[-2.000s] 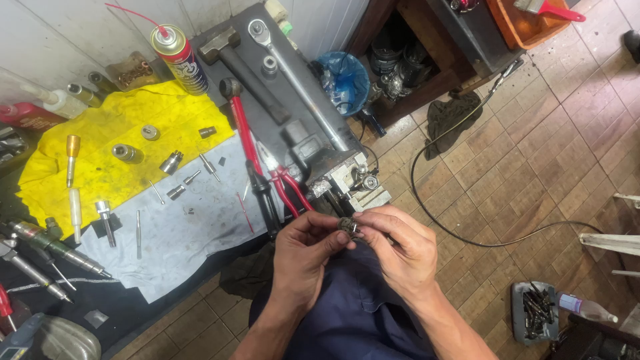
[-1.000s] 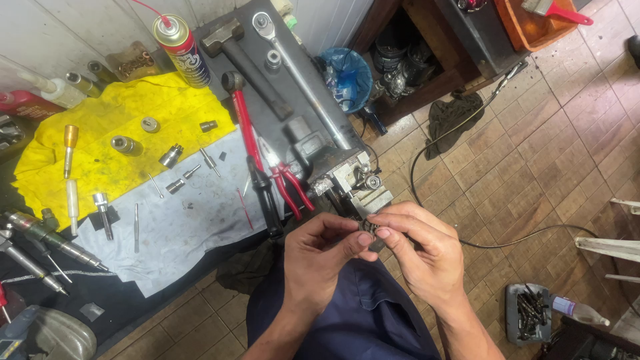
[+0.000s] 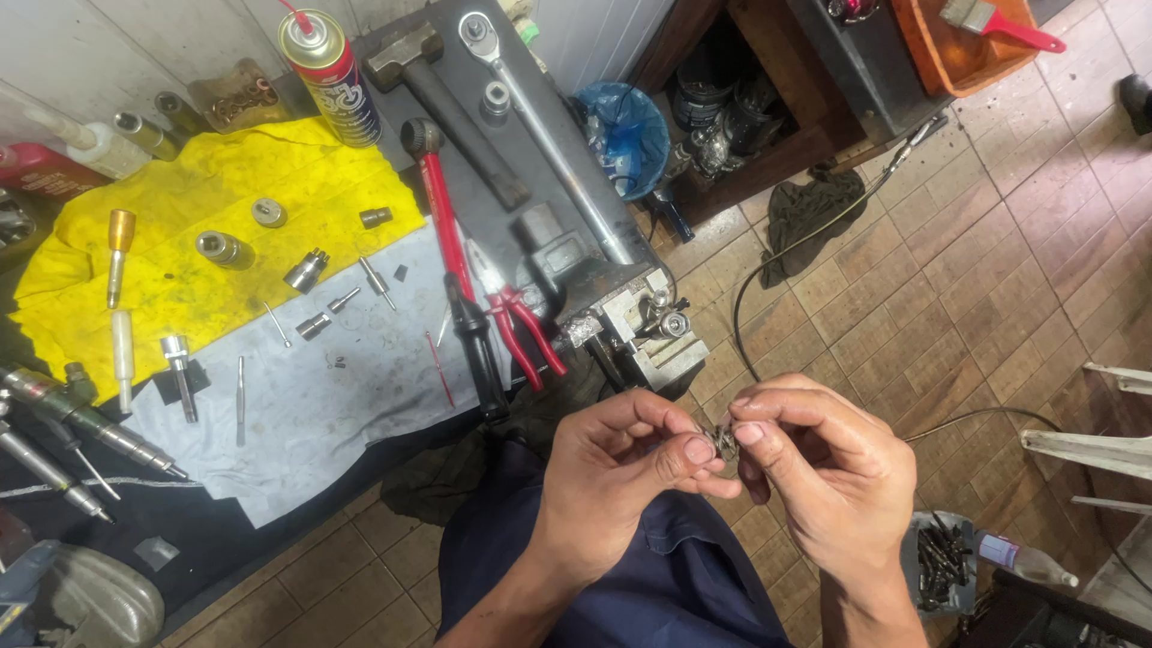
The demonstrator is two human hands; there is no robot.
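Between the fingertips of my left hand (image 3: 630, 486) and my right hand (image 3: 819, 468) is a small metal part (image 3: 723, 441), mostly covered by the fingers. Both hands are above my lap, just below a bench vise (image 3: 657, 333) at the bench corner. Left of them, a grey cloth (image 3: 315, 405) bears tweezers (image 3: 240, 400), a thin red rod (image 3: 439, 369) and small metal pieces. Sockets, one of them a deep socket (image 3: 220, 249), stand and lie on a yellow cloth (image 3: 117, 243). Red-handled pliers (image 3: 517, 324) and a red-and-black ratchet handle (image 3: 454, 279) lie beside the cloths.
A hammer (image 3: 459, 117), a torque wrench (image 3: 549, 144) and a spray can (image 3: 333, 81) are at the back of the bench. Fuel injectors (image 3: 90, 423) lie at left. A blue-lined bin (image 3: 643, 135), a hose (image 3: 747, 297) and a tray of metal parts (image 3: 940, 558) are on the right.
Both hands have shifted a little lower relative to the vise, with the small part between their fingertips. The fingers of both hands have changed their hold on it.
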